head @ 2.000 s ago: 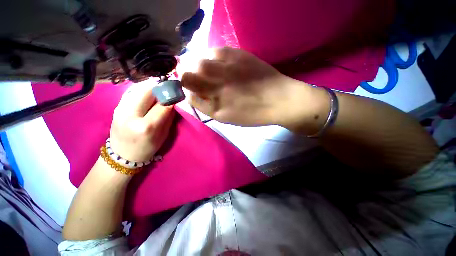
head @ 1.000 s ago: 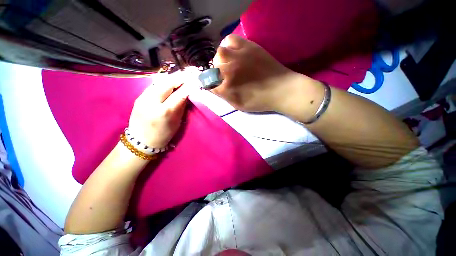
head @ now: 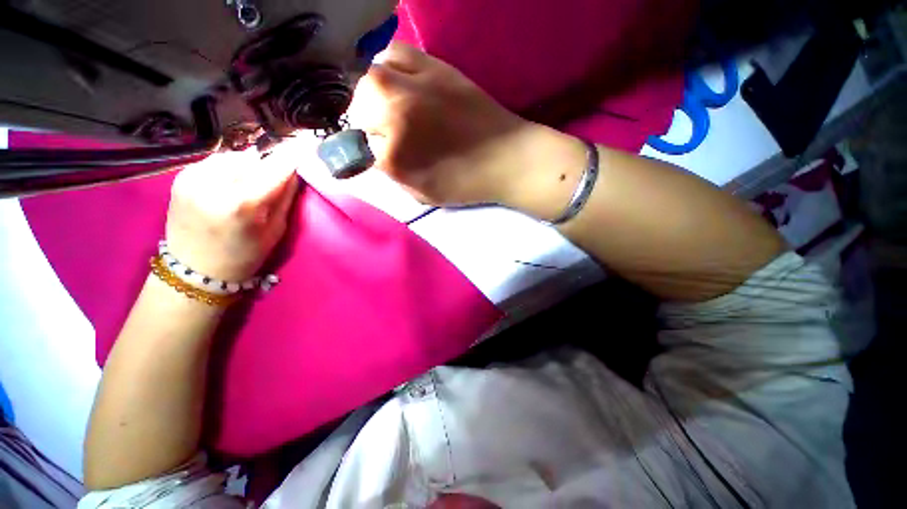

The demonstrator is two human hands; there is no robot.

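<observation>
A magenta garment panel point(head: 348, 298) lies on the white table and reaches the front edge by my lap. My left hand point(head: 224, 214) rests on the panel left of the needle area, fingers together; its fingertips are washed out by bright light. My right hand point(head: 428, 124) is bent with curled fingers just right of the needle area; its fingertips are hidden, so I cannot tell what it holds. The sewing machine head point(head: 129, 70) is dark and close above. A short grey cylinder point(head: 345, 152) hangs between my hands. The presser foot is hidden by glare.
A pile of deep magenta pieces point(head: 557, 50) lies behind my right hand. Blue scissor handles point(head: 684, 119) show beside it. A black angular object point(head: 811, 94) lies at the far right. The grey ruler-marked table edge point(head: 776, 174) runs in front of my right forearm.
The whole view has shifted, with pile, scissors and arms now further left in the picture. My hands have moved slightly apart around the needle area. The panel still lies under my left hand.
</observation>
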